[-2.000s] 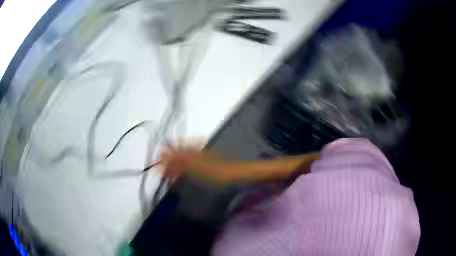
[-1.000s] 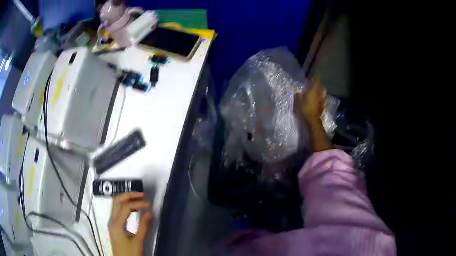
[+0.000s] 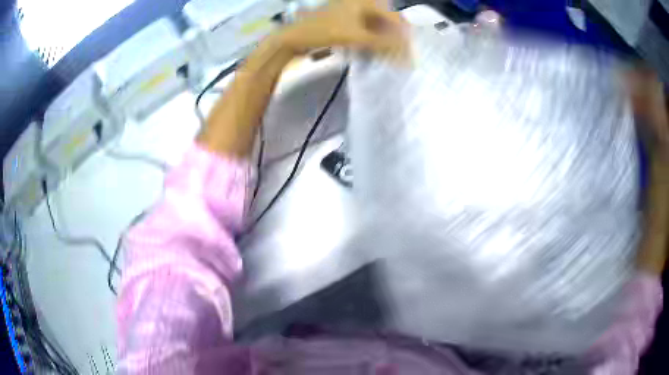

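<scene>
A large clear, crinkly plastic bag (image 3: 491, 168) hangs spread out in front of me, blurred by motion. My left hand (image 3: 359, 33) holds its upper left corner, arm stretched over the table. My right hand (image 3: 644, 91) is at its upper right edge, blurred near the picture's rim, and seems to grip it. A black remote control (image 3: 338, 168) with a white button ring lies on the table, partly hidden behind the bag's left edge.
A row of white boxes with yellow labels (image 3: 150, 80) stands along the table's back. Thin black cables (image 3: 297, 161) run over the white table (image 3: 66, 278). More dark cables and a blue glow are at the left rim. A bright screen is at the top left.
The bag has come up from beside the table and is now spread before me. My left hand has left the table by the remote and moved up to the bag's corner.
</scene>
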